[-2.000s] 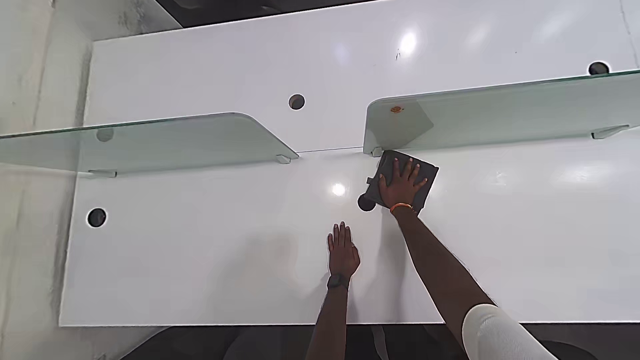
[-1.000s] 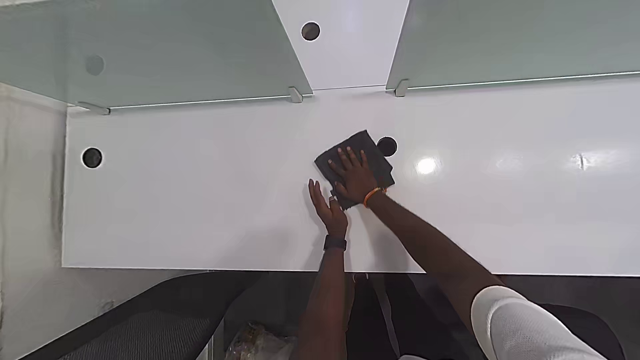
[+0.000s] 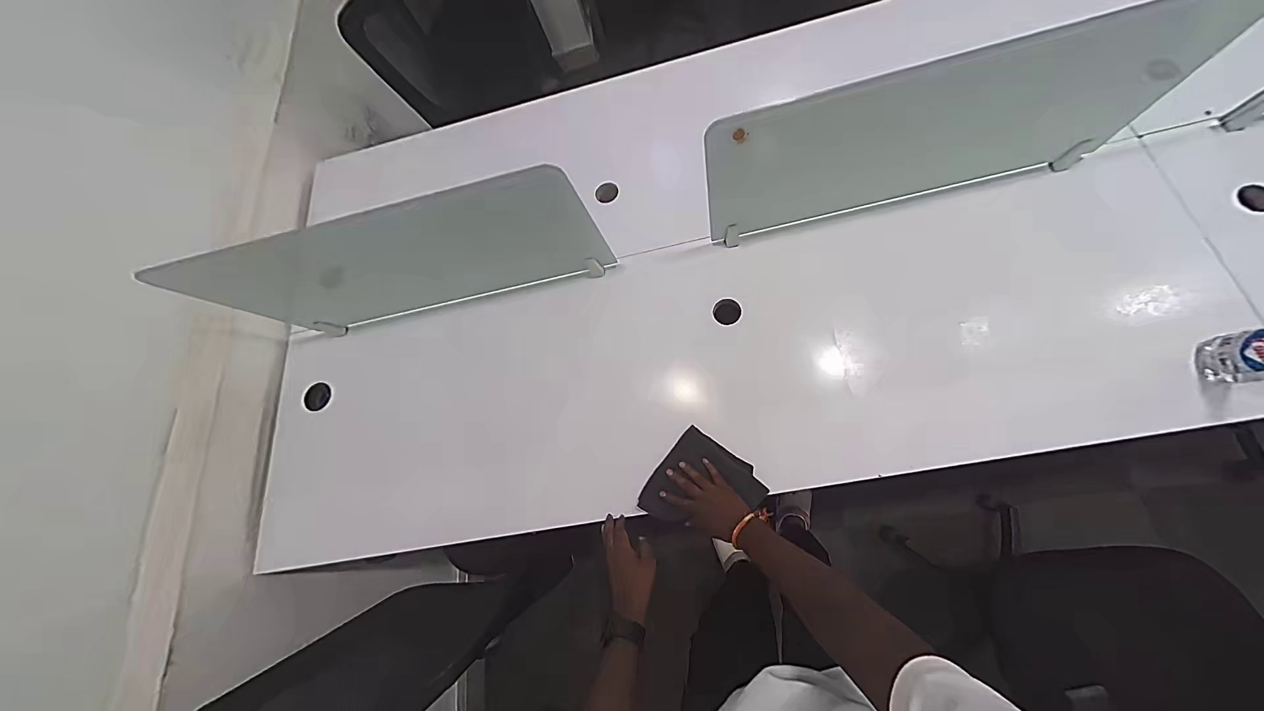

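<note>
My right hand [image 3: 709,499] lies spread flat on a dark folded cloth [image 3: 696,469], which rests at the front edge of the white desk [image 3: 494,425]. An orange band circles that wrist. My left hand [image 3: 628,568], with a dark watch on the wrist, is just left of the cloth, its fingertips at the desk's front edge and nothing in it. The fingers of the left hand are extended. Beyond the cloth, a round cable hole [image 3: 727,312] opens in the desktop.
Two frosted glass dividers [image 3: 444,247] [image 3: 918,148] stand along the desk's middle. A plastic bottle [image 3: 1231,356] lies at the far right. Dark chairs [image 3: 1126,617] [image 3: 395,642] stand at the front side. A wall [image 3: 118,395] borders the left end.
My right hand and the cloth have moved from beside the cable hole to the desk's front edge. My left hand has moved back off the desktop to that edge. The view has shifted widely.
</note>
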